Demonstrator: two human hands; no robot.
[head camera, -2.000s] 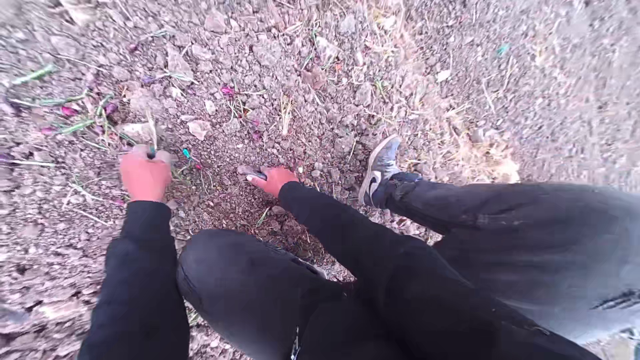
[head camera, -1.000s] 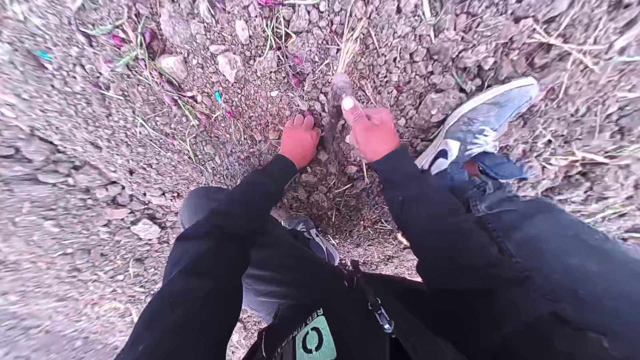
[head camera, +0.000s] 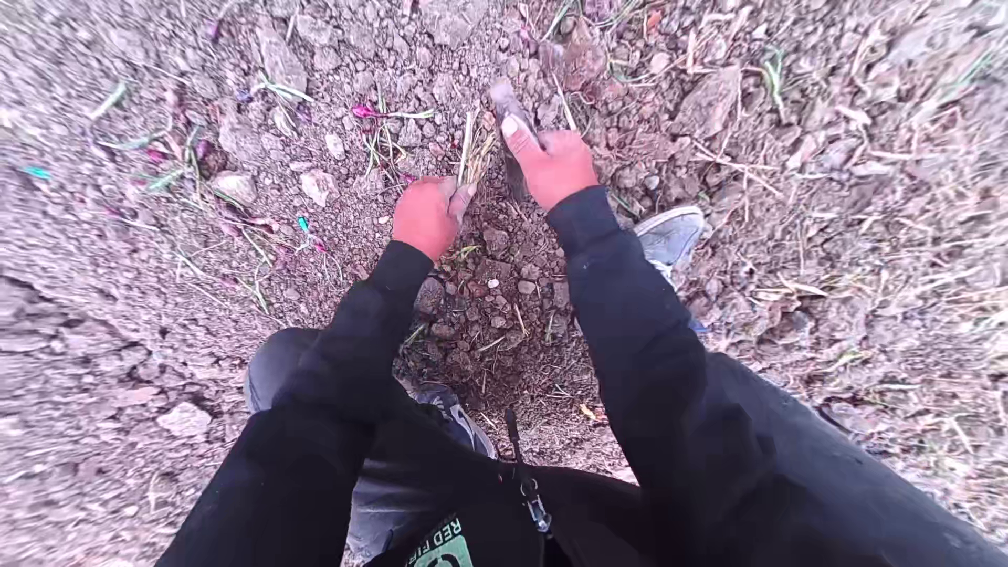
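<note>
My left hand (head camera: 429, 214) is closed around the lower end of a bundle of dry straw stalks (head camera: 477, 150), near the middle of the view. Just right of it, my right hand (head camera: 555, 161) grips a dirt-covered hand tool (head camera: 512, 169), its exact kind unclear; my thumb lies along its top. Loose brown soil (head camera: 496, 299) lies below both hands. Small red onion plants with green leaves are scattered on the ground, one (head camera: 366, 112) above my left hand and several more (head camera: 189, 153) at the upper left.
My shoe (head camera: 669, 236) rests on the soil at the right, beside my right sleeve. Another shoe (head camera: 461, 417) shows below my left forearm. Stones (head camera: 235, 187) and clods lie about, with a pale stone (head camera: 185, 420) at the lower left. Dry stalks (head camera: 732, 165) litter the right side.
My hands were wide apart two seconds ago and came close together a second ago. The straw bundle is now in my left hand. The view has shifted.
</note>
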